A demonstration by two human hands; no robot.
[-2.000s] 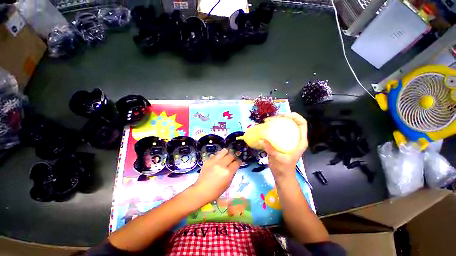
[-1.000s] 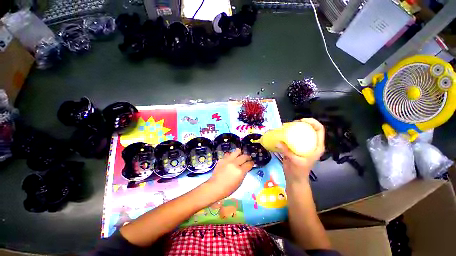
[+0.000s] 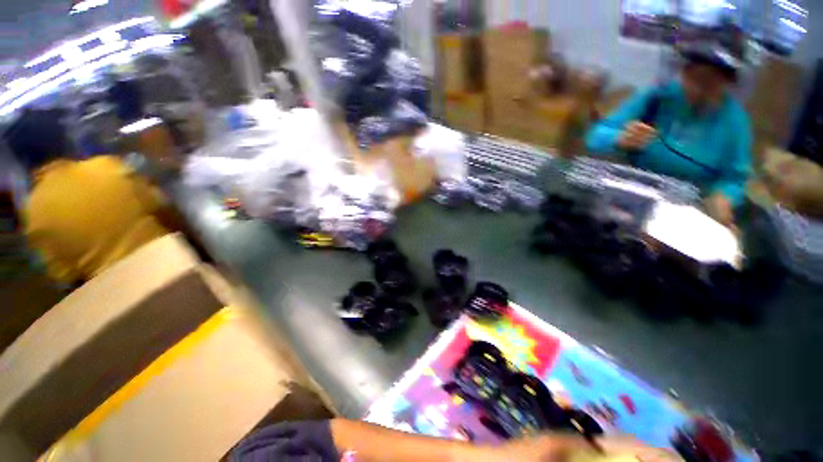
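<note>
Black housings (image 3: 516, 403) stand in a row on the printed mat (image 3: 591, 374), low in the picture, blurred. My left forearm reaches in from the bottom. My left hand (image 3: 549, 448) is at the row's near side, blurred and cut off by the bottom edge; its fingers cannot be made out. Beside it, a pale yellow patch (image 3: 623, 448), which looks like the squeeze bottle, shows at the bottom edge. My right hand cannot be told apart there. The reddish heap of small parts (image 3: 706, 440) lies on the mat's right part.
More black housings (image 3: 388, 307) stand left of the mat. An open carton (image 3: 171, 370) is at the left bench edge. Clear bags (image 3: 298, 171) lie at the far left. A person in teal (image 3: 699, 135) is across the bench, beside dark housings (image 3: 632, 262). Someone in yellow (image 3: 86, 212) is at left.
The view has swung up and to the left, so the mat and both hands have dropped to the bottom edge. The fan has left the picture; the carton and people have come in.
</note>
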